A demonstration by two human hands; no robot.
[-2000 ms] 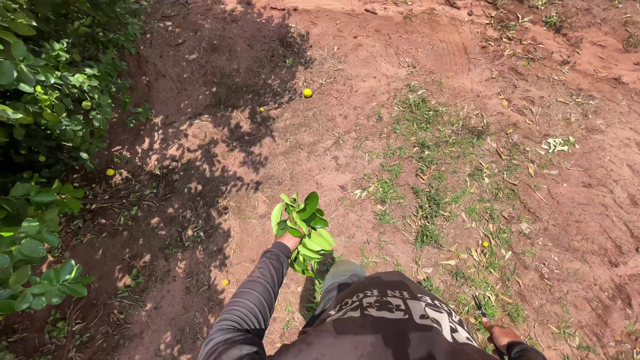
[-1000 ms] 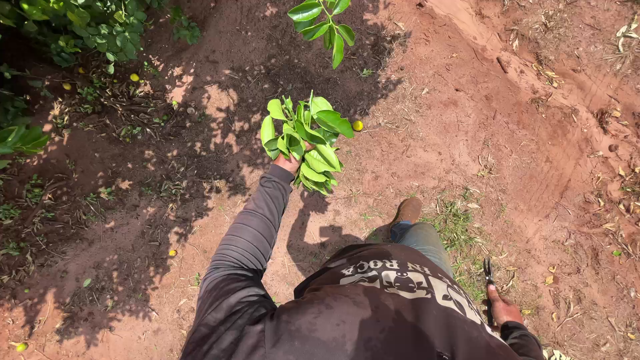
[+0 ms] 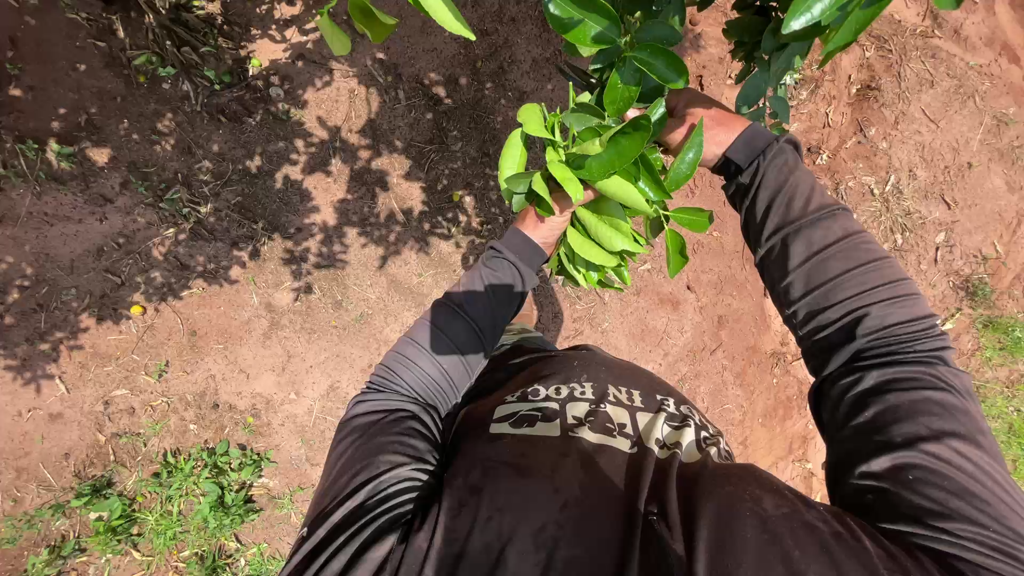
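A bunch of green leafy cuttings [image 3: 604,232] is gripped in my left hand [image 3: 556,220], whose fingers are partly covered by leaves. Beyond it my right hand [image 3: 700,124] reaches among the leaves of a tree branch [image 3: 656,60], close to the upper right of the bunch. Leaves hide the fingertips of my right hand, so what it grips is unclear. No tool shows at that hand. Several long green leaves lie between the two hands, and some overlap the bunch.
More leafy branches [image 3: 832,32] hang at the top right and top left. Below is reddish bare soil [image 3: 320,352] with leaf shadows, a small yellow fruit [image 3: 138,310] at the left, and green weeds [image 3: 184,496] at the lower left. Grass grows at the right edge.
My right hand, low at the right with a dark-tipped tool before, has moved up to the branch beside the bunch. My left hand still holds the bunch. More foliage has come into view.
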